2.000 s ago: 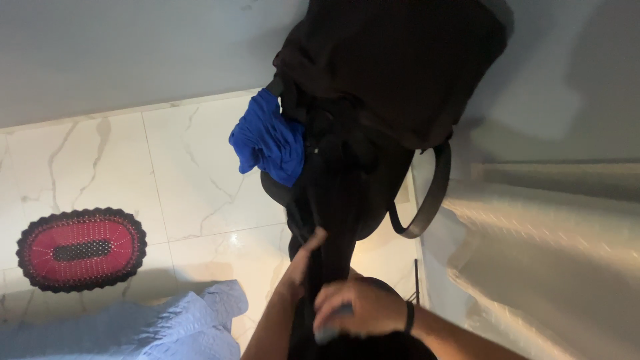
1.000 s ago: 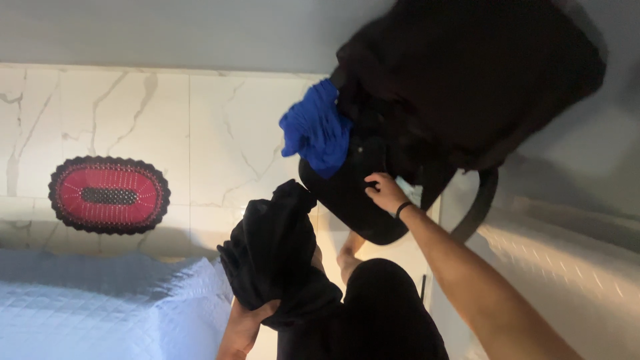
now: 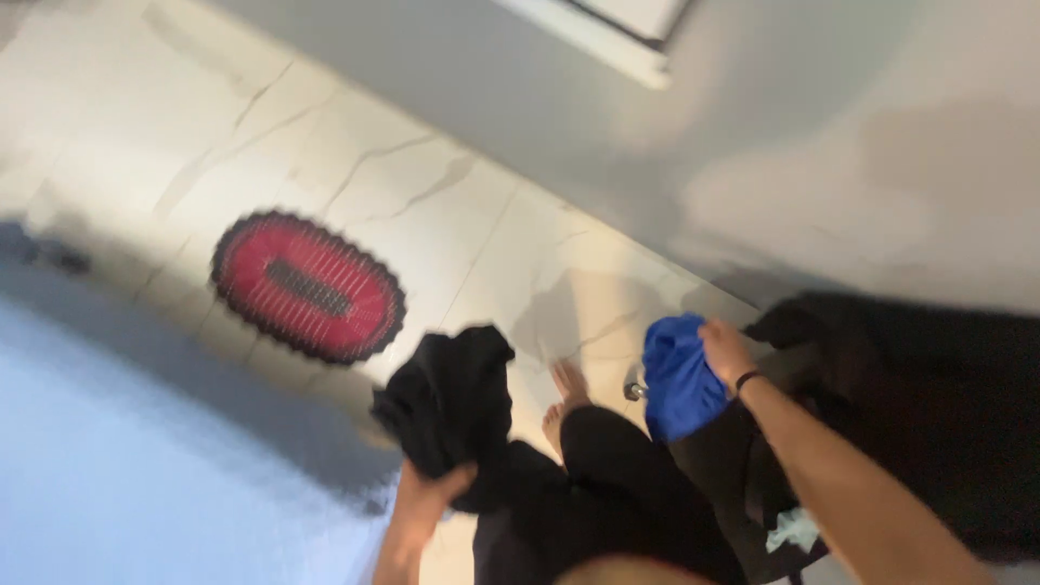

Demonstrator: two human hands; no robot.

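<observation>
My left hand [image 3: 431,496] is closed on a bunched black cloth [image 3: 451,398], which hangs over the floor beside my legs. On the other side, my right hand [image 3: 725,353] grips the upper edge of a blue cloth [image 3: 684,382]. The blue cloth lies against a pile of dark fabric [image 3: 910,406] at the right, whose separate pieces I cannot make out. A small pale cloth [image 3: 792,530] shows beneath my right forearm.
An oval red and black rug [image 3: 309,284] lies on the marble-patterned tile floor [image 3: 390,183]. A light blue bedspread [image 3: 162,455] fills the lower left. The grey wall [image 3: 504,106] runs along the floor's far edge. My bare feet [image 3: 565,398] are below.
My right hand has moved from the dark chair-like form onto the blue cloth. My left hand still holds the black cloth, which it took up after the earliest frame. The view has turned strongly.
</observation>
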